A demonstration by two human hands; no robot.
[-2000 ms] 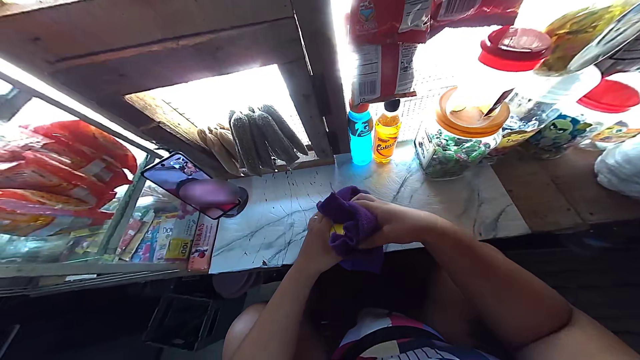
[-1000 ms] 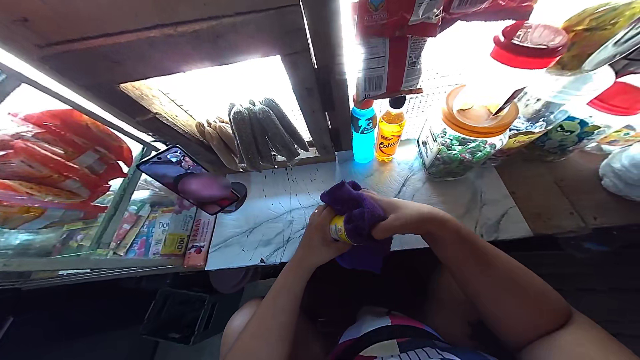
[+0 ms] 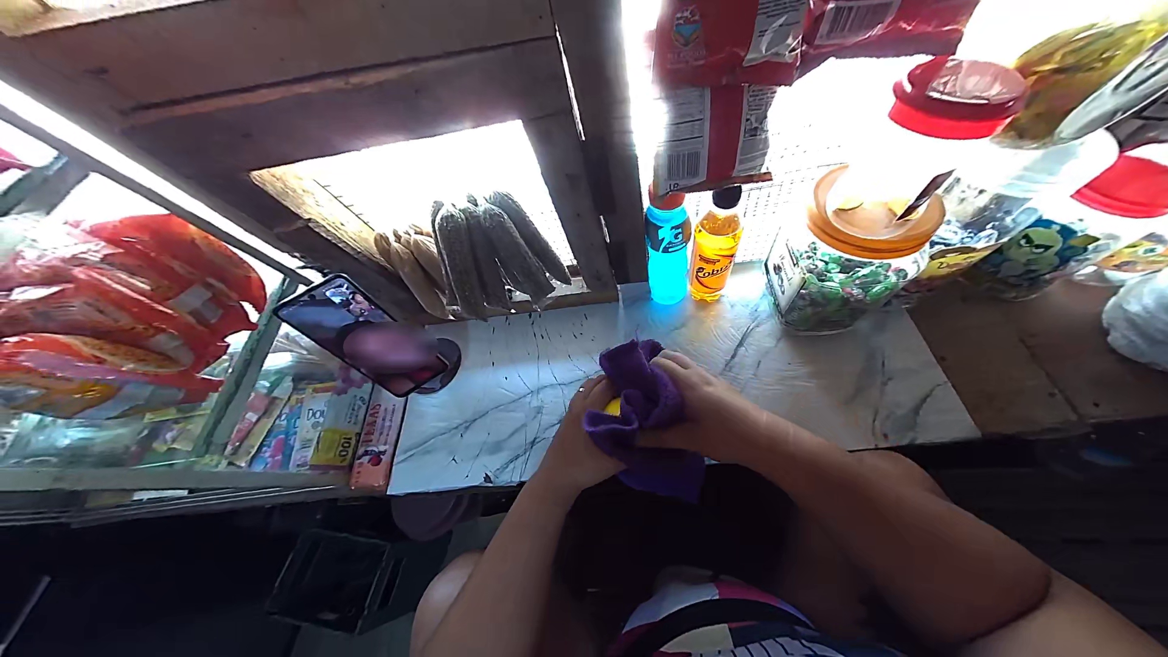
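Over the front edge of the marble-patterned counter [image 3: 465, 401], both hands are closed around a purple cloth [image 3: 652, 392]. A small yellow thing [image 3: 613, 407] shows between the folds, mostly hidden; its kind cannot be told. My left hand [image 3: 584, 438] grips it from the left, with a ring on one finger. My right hand [image 3: 707, 406] presses the cloth from the right, its fingertips partly covered. The cloth's lower end hangs below the hands. Beyond them, a blue drink bottle [image 3: 668, 251] and an orange drink bottle [image 3: 717, 246] stand upright at the counter's back.
A smartphone [image 3: 315, 319] leans on a round stand at the left, near small boxes [image 3: 379, 438]. Plastic jars of candy [image 3: 839, 283] line the back right. Red packets [image 3: 721, 119] and long bundles in grey wrap [image 3: 493, 255] hang behind. A black crate [image 3: 333, 579] is low left.
The purple cloth has shifted in my hands and now covers more of the yellow thing than a second ago. My right hand has moved around it; both hands keep their hold.
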